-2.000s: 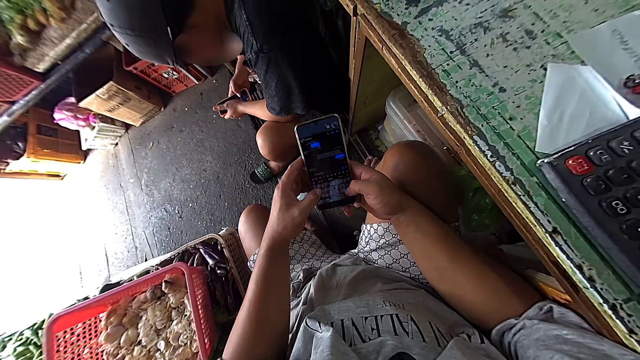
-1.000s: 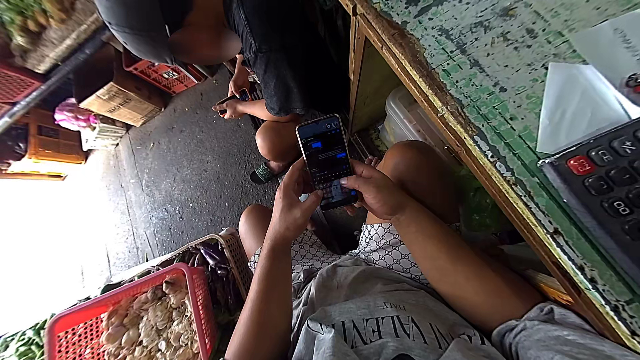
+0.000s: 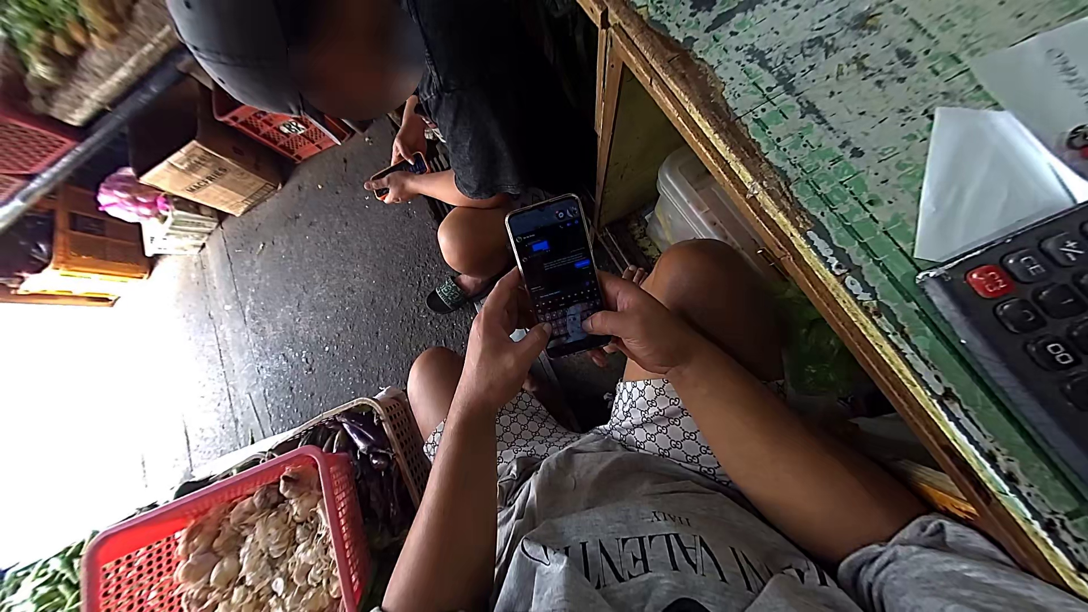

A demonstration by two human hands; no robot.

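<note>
A smartphone [image 3: 557,276] with a lit, dark chat screen and an on-screen keyboard is held upright over my lap. Around its lower left edge wraps my left hand [image 3: 501,344], the thumb at the keyboard's left side. My right hand [image 3: 642,323] grips the lower right edge, its thumb over the keyboard's right side. Some fingers of both hands are hidden behind the phone.
A person in a dark cap [image 3: 246,51] sits ahead, holding another phone [image 3: 395,177]. At lower left stand a red plastic basket of garlic [image 3: 348,518] and eggplants [image 3: 365,433]. On the right, a worn green tabletop [image 3: 816,127] bears a calculator [image 3: 1033,340] and papers [image 3: 977,183].
</note>
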